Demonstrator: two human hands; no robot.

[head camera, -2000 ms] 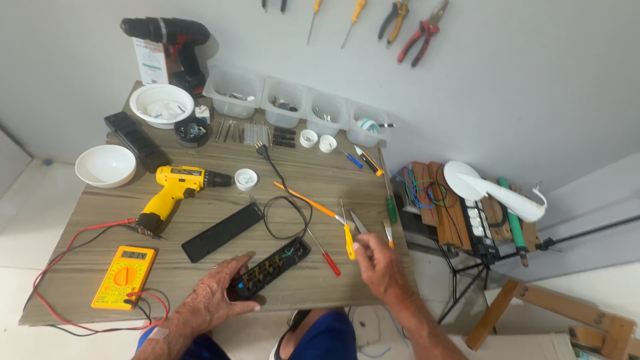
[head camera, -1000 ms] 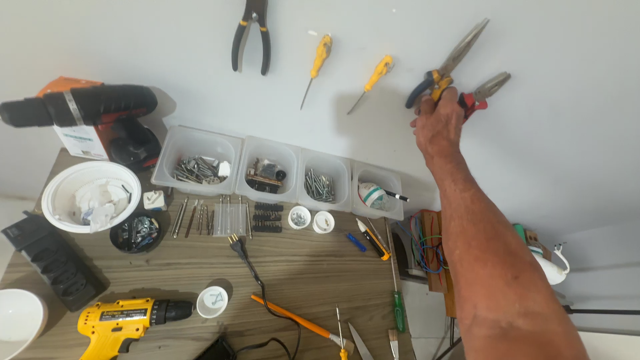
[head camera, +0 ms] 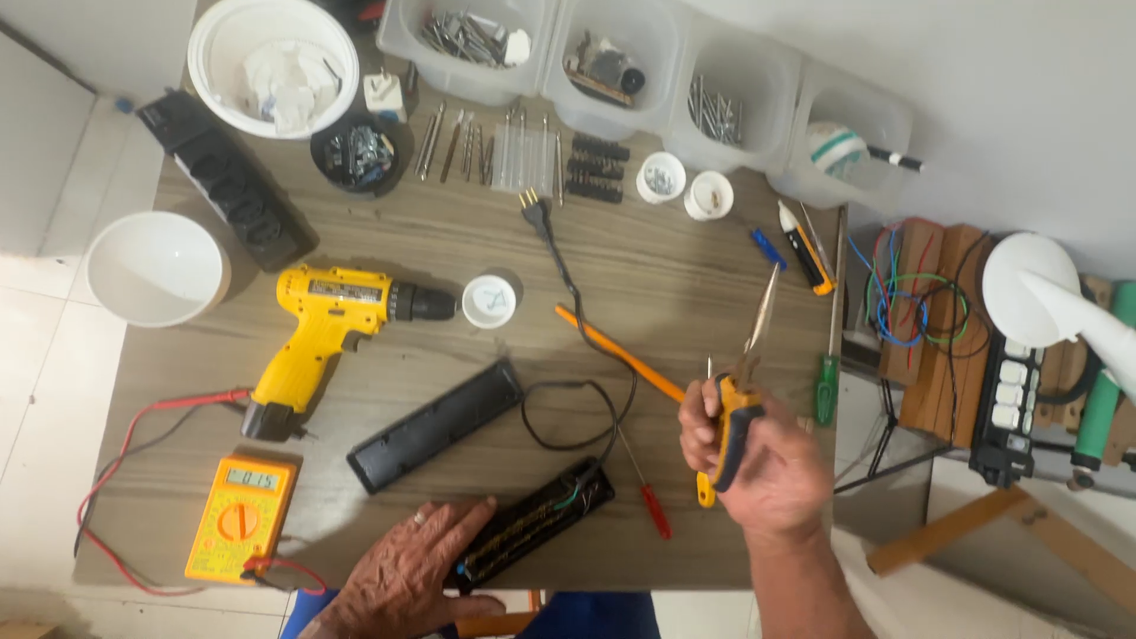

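My right hand [head camera: 763, 453] grips long-nose pliers [head camera: 750, 355] with yellow and black handles, raised over the table's right part, jaws pointing up and away. My left hand [head camera: 422, 559] rests against the left end of an opened black power strip housing [head camera: 537, 524] at the near edge; metal strips and a green wire show inside. Whether its fingers grip the housing is unclear. A black cord with a plug [head camera: 535, 209] runs from the housing. The long black cover [head camera: 435, 426] lies beyond it. A red-handled screwdriver [head camera: 655, 508] lies to the right of the housing.
A yellow drill [head camera: 324, 319] and yellow multimeter [head camera: 240, 519] are at left. Another power strip [head camera: 222, 186] and white bowls stand farther back. Plastic bins [head camera: 612, 106] of hardware line the wall. A green-handled screwdriver [head camera: 826, 390] lies at the right edge, near wood pieces [head camera: 945, 390] beside the table.
A second ago my right hand was at the wall, on the yellow-and-black pliers hanging there; now it is back over the table with them. The view has tilted down again.
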